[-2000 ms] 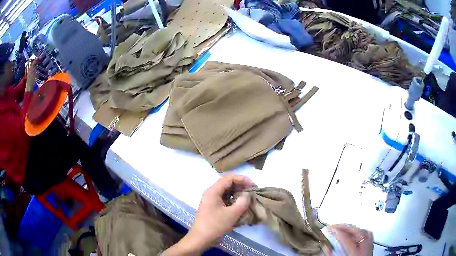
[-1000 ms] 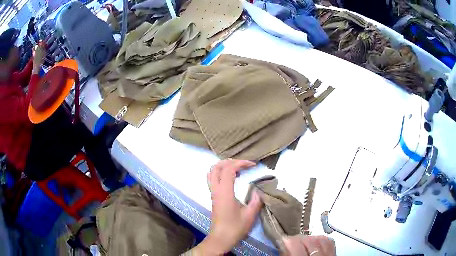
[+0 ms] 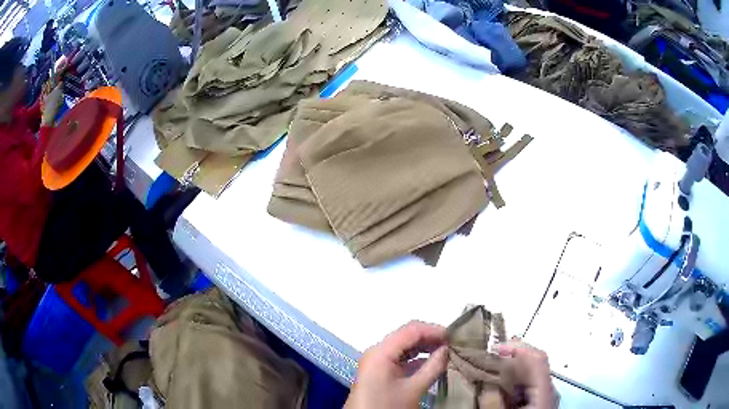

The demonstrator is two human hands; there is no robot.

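A bunched khaki pocket piece (image 3: 468, 363) is held between both hands at the front edge of the white table, low in the view. My left hand (image 3: 404, 367) pinches its left side between thumb and fingers. My right hand (image 3: 527, 371) grips its right side, partly covering it. A short zipper end shows above my right hand. The lower part of the piece and both wrists are cut off by the bottom edge. A pile of khaki pocket pieces (image 3: 392, 172) lies mid-table, zipper tails pointing right.
The sewing machine (image 3: 667, 232) stands at right, a dark flat object (image 3: 705, 363) beside it. A rumpled cloth heap (image 3: 248, 84) lies upper left. A khaki bundle (image 3: 224, 355) is below the table. A person in red (image 3: 20, 176) sits at left behind an orange disc (image 3: 80, 140).
The piece is bunched smaller, and its long zipper tail no longer stands out. Both hands have drawn closer together; my left hand has moved right and down, now pinching the cloth.
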